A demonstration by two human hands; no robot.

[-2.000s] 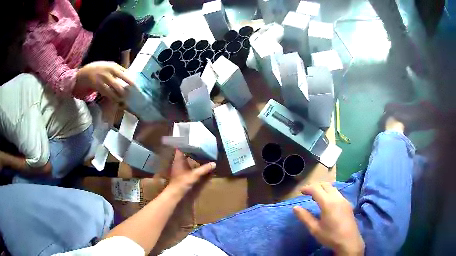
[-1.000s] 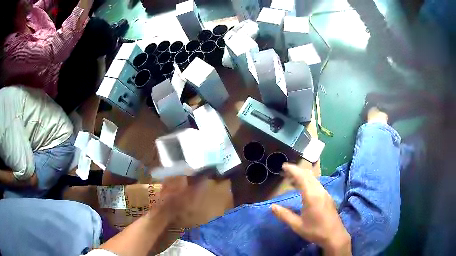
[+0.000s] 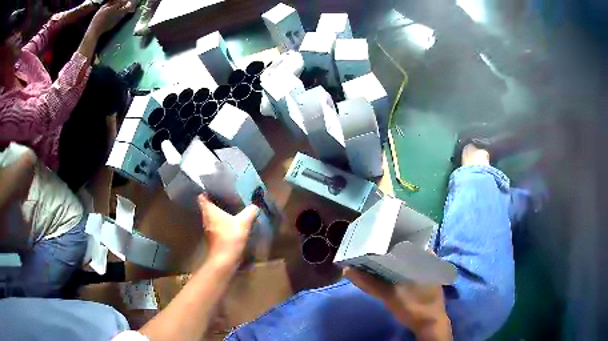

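Observation:
My left hand (image 3: 227, 230) is around the near end of a pale retail box (image 3: 241, 180) with a dark picture; the box is tilted and its lower part blurred. The thumb lies against it and some fingers are hidden. My right hand (image 3: 407, 300) holds another retail box (image 3: 373, 230) from below, above my knee. This box has an open mouth and flaps spread towards the right. Three black tubes (image 3: 315, 249) stand together left of it. A printed box (image 3: 333, 183) lies flat behind them.
Many black tubes (image 3: 210, 110) cluster upright at the back left. Retail boxes (image 3: 363, 136) stand around them. An open-flapped box (image 3: 143, 250) lies at the left on brown cardboard (image 3: 263, 286). People sit at the left. A yellow strap (image 3: 393, 150) lies on the green floor.
The open box has passed from my left hand to my right hand. My left hand has moved forward to another box, which now shows its picture. The view has shifted.

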